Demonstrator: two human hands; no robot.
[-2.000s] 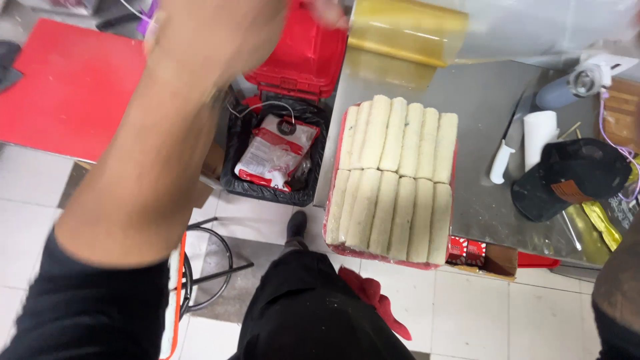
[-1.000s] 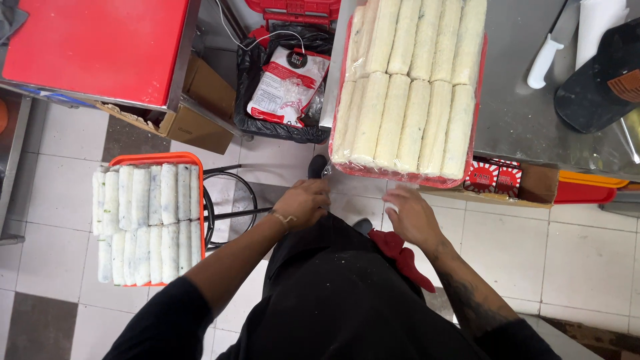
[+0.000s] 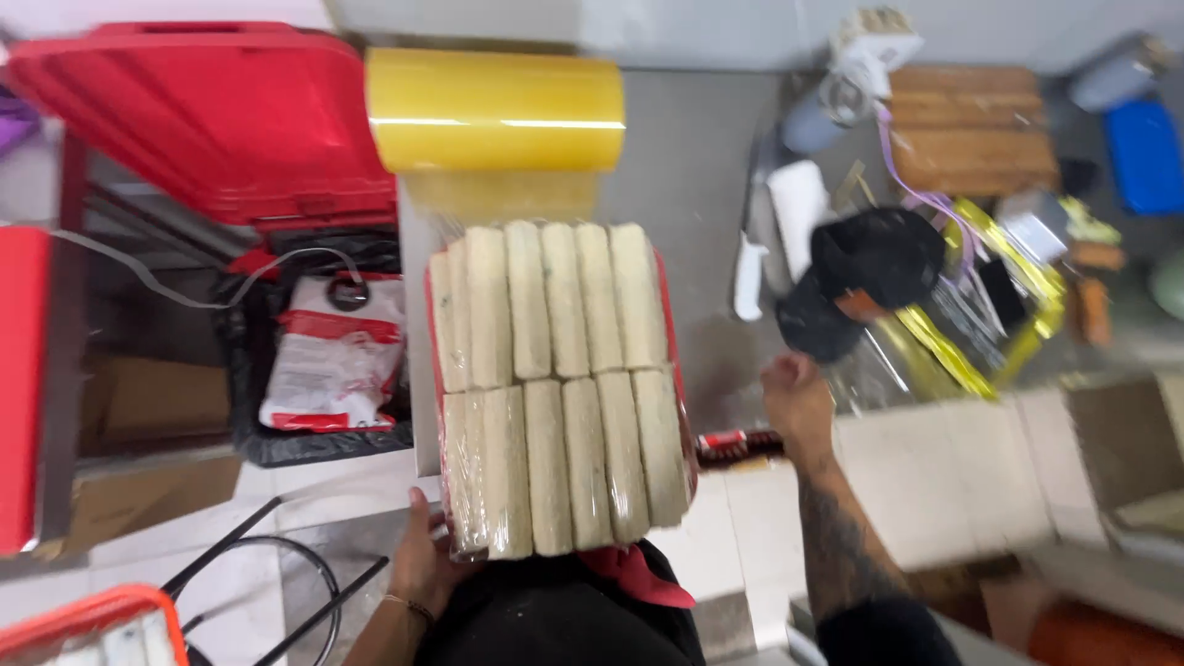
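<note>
A red tray piled with pale log-shaped rolls under clear film stands at the front edge of the steel worktop, in the middle of the view. My left hand is at the tray's lower left corner, fingers apart, thumb up; whether it touches the tray I cannot tell. To the right of the tray, over the worktop's front edge, my right hand is blurred with its fingers curled, close below a black cap. Behind the tray lies a large roll of yellow-looking plastic film.
A white-handled knife, wooden board and yellow packaging lie on the right. Left of the worktop stands an open red-lidded bin holding a printed bag. A black-framed stool and another tray of rolls are at lower left.
One second ago both hands were close together in front of my body; now they are apart, the left by the tray's corner and the right near the cap. The view has shifted considerably.
</note>
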